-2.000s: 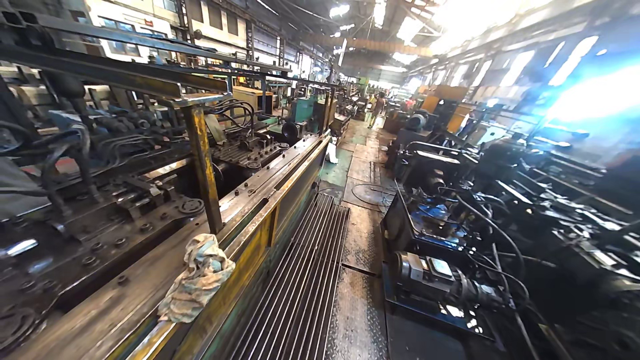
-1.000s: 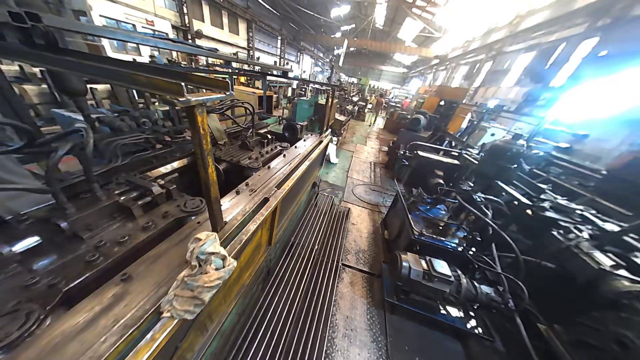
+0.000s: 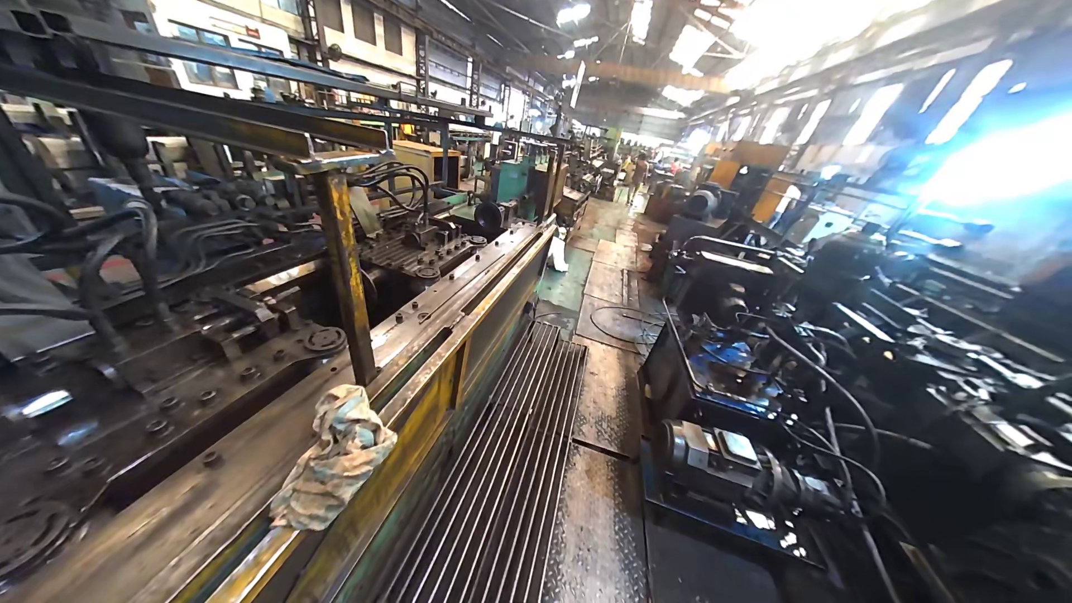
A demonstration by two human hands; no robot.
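Note:
Neither my left hand nor my right hand shows in the head view. A crumpled, stained cloth rag (image 3: 335, 461) lies over the yellow edge rail (image 3: 423, 431) of a long machine bed, close to the foot of a worn yellow steel post (image 3: 345, 276). On the left, the bed carries dark bolted metal blocks (image 3: 226, 327) and black hoses (image 3: 146, 260). Long parallel metal bars (image 3: 494, 469) lie low beside the bed's right side.
Worn metal floor plates (image 3: 599, 402) run along the aisle, with a thin cable (image 3: 624, 322) looped on them. An electric motor (image 3: 720, 456) and hoses stand on the right. People (image 3: 636, 176) are far down the aisle. Bright glare covers the upper right.

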